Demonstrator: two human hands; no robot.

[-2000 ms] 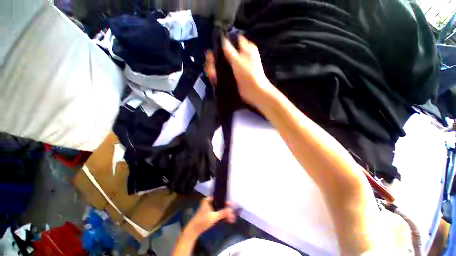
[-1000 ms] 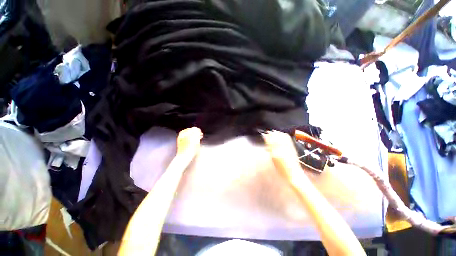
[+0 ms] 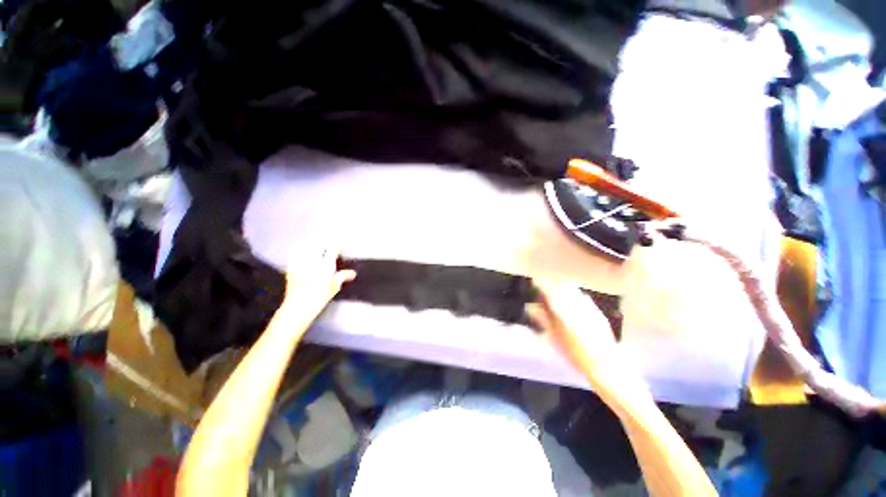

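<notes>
A black fabric strip [image 3: 437,288] lies flat across the white table cover [image 3: 389,209], near its front edge. My left hand [image 3: 319,279] is on the strip's left end, thumb and fingertips at the fabric. My right hand [image 3: 556,303] lies on the strip toward its right end, which shows beyond the hand. The steam iron [image 3: 597,215], dark with an orange handle, stands on the cover behind and right of my right hand. Whether the fingers pinch the strip or only press on it is hard to tell.
A large black fabric heap [image 3: 418,78] covers the far side. Pressed black strips [image 3: 209,262] hang over the left corner. The wrapped hose [image 3: 767,306] runs right from the iron. An orange-brown block [image 3: 785,325] is at the right edge. A stuffed white sack [image 3: 49,243] bulges at left.
Both hands have moved from the edge of the black heap to the front of the table, and the strip now lies there between them. The view has shifted. The iron remains on the cover.
</notes>
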